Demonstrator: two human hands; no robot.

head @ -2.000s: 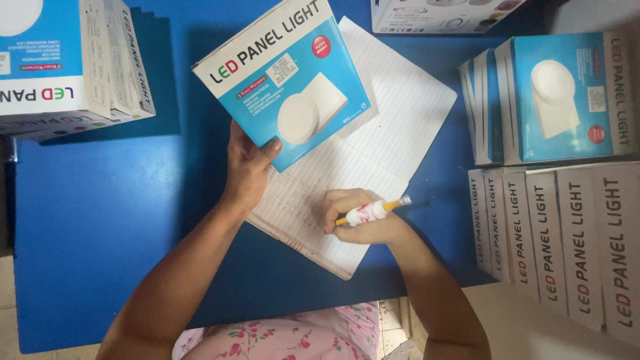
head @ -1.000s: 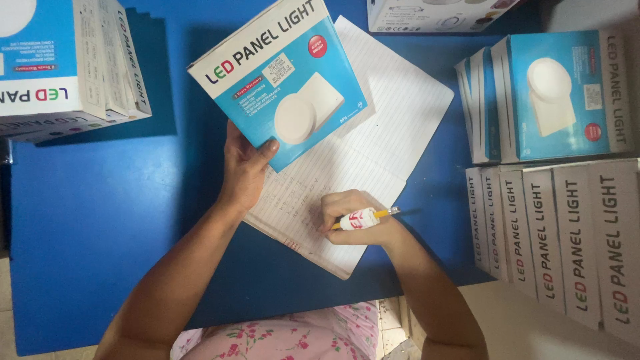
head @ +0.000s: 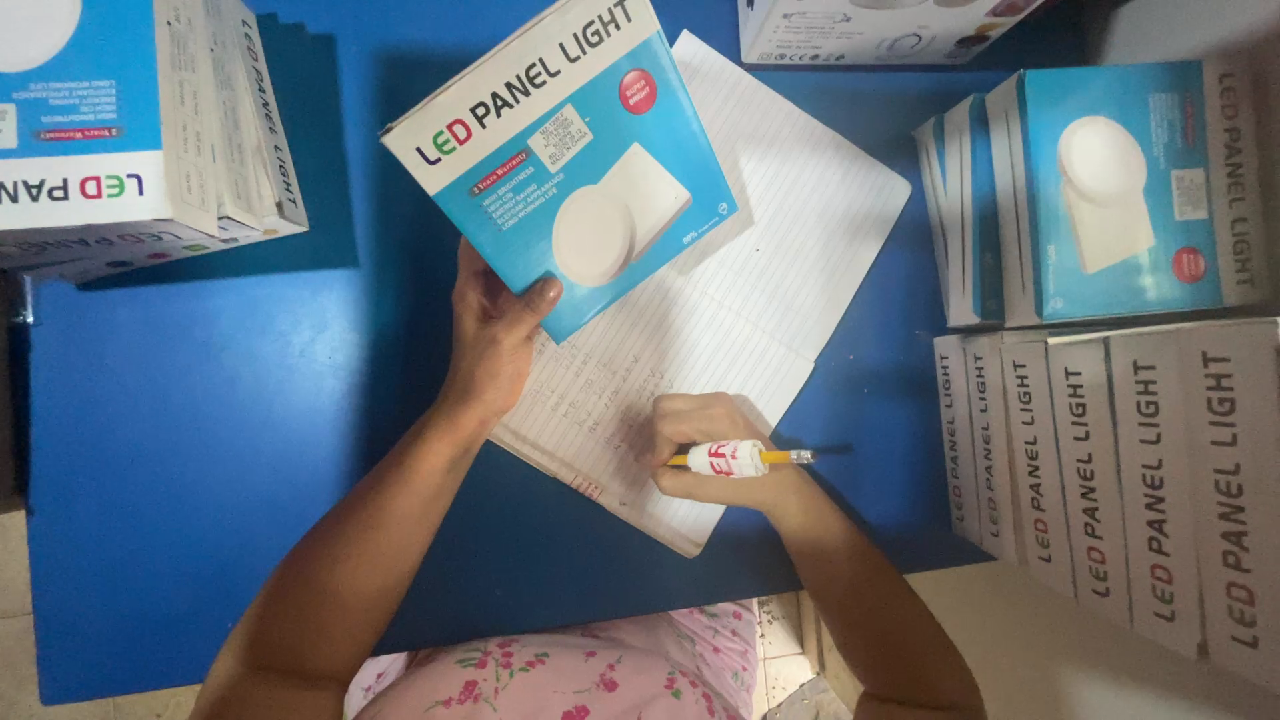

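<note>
My left hand (head: 497,330) grips the lower left corner of a blue and white LED panel light box (head: 610,150), its thumb on the printed front. The box is tilted and held over an open lined notebook (head: 800,190), covering part of its pages. Handwriting shows on the notebook's lower left page. My right hand (head: 710,440) rests on that page and holds a yellow pencil (head: 780,457) with a white wrap bearing red print around it. The eraser end points right; the pencil's tip is hidden by my fingers.
More LED panel light boxes are stacked at the upper left (head: 80,185), and others stand at the right, in an upper group (head: 1120,190) and a lower row (head: 1065,470). A white printed box (head: 880,40) lies at the top edge. Everything is around a blue table (head: 180,450).
The pencil in my right hand has changed its angle, from slanting up to the right to lying nearly level. My left hand keeps its hold on the box.
</note>
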